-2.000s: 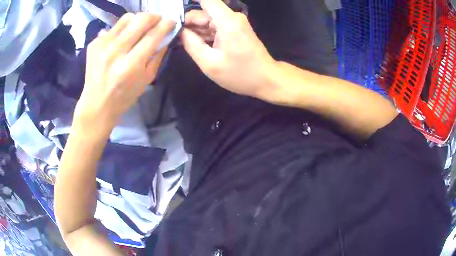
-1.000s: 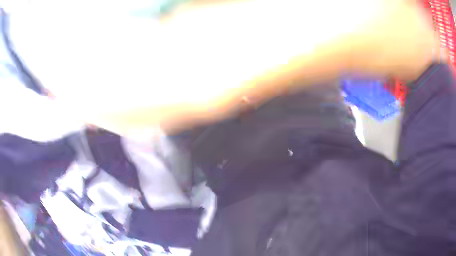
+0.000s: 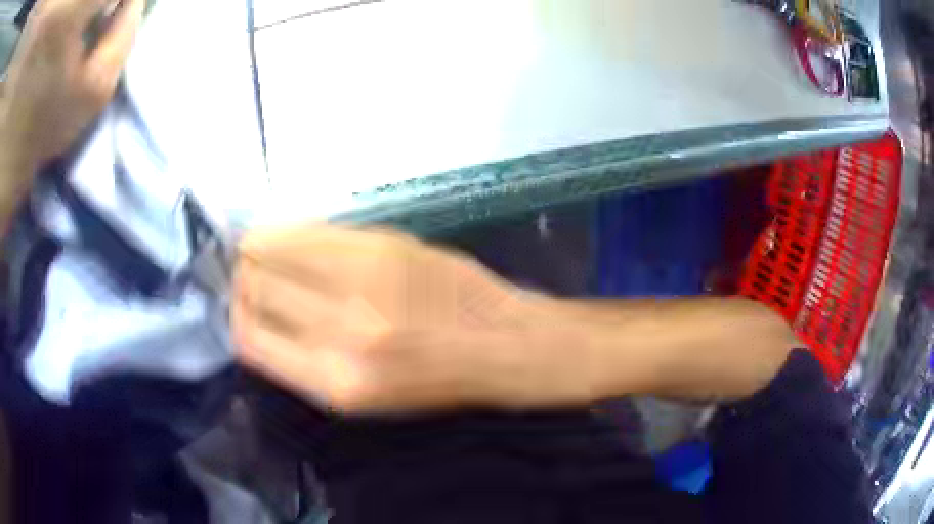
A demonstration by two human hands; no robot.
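Observation:
The pale grey and navy garment cloth [image 3: 133, 328] lies bunched at the left, over the table's front edge and towards the lap. My right hand [image 3: 338, 317], slightly blurred, is closed on the garment cloth at the front edge of the white table [image 3: 492, 82]. My left hand [image 3: 72, 82] is at the top left, partly cut off by the picture's edge, with fingers bent at the pale cloth; its grip is not clear.
Snips with red and yellow loops [image 3: 816, 61] lie at the table's right end, beside a small dark panel [image 3: 860, 61]. The table has a green ruler-marked edge [image 3: 533, 174]. Red basket [image 3: 840, 246] and blue basket [image 3: 655, 241] stand below right.
The view has swung from the lap to the table. My right arm, a bright blur across the top before, is now lower, with its hand on the cloth. My left hand shows again at top left.

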